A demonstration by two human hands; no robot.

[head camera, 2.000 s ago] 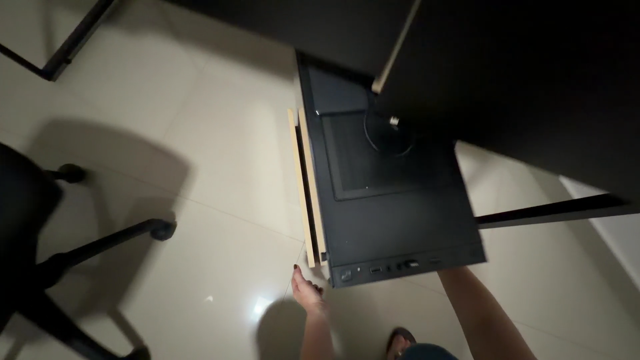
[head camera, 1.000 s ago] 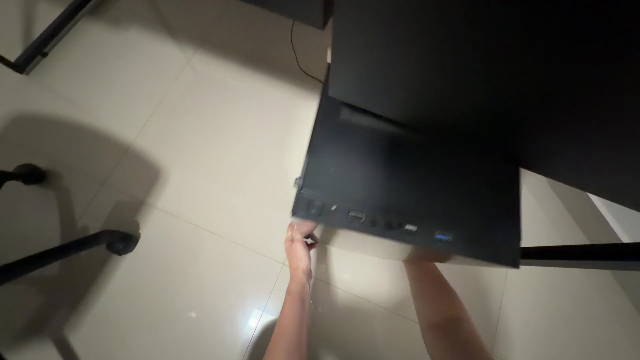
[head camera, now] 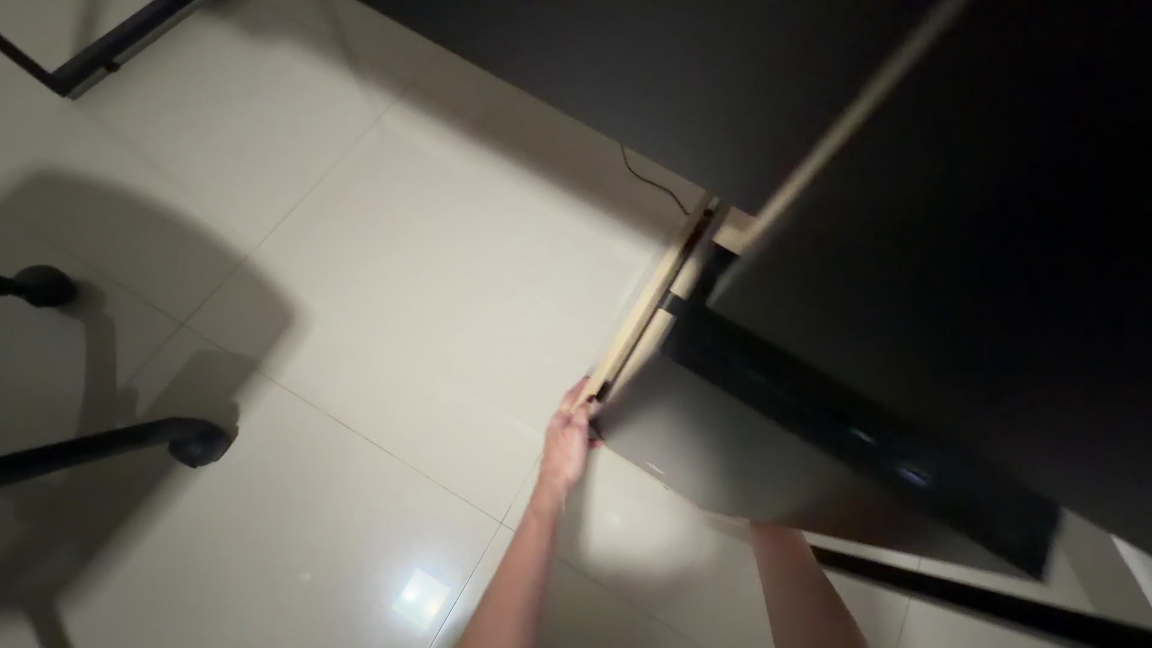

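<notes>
A black computer case (head camera: 864,432), blurred, is tilted below the dark desk panel, with its glossy front face (head camera: 738,450) toward me. My left hand (head camera: 569,441) grips the near lower end of a light wooden strip (head camera: 643,315) that runs along the left side of the case. My right hand is hidden behind the front face's lower edge; only the forearm (head camera: 801,585) shows. A thin dark cable (head camera: 655,183) hangs beside the upper end of the strip.
Dark desk panels (head camera: 576,72) overhang the top and right. A black metal leg (head camera: 954,594) runs along the lower right, and another metal frame (head camera: 126,45) stands at the upper left. An office chair's base and casters (head camera: 198,441) are on the tiled floor (head camera: 432,297) at left.
The computer case has tilted and turned, so its front face now shows where its dark top panel and port edge showed before. My left hand is now on the wooden strip.
</notes>
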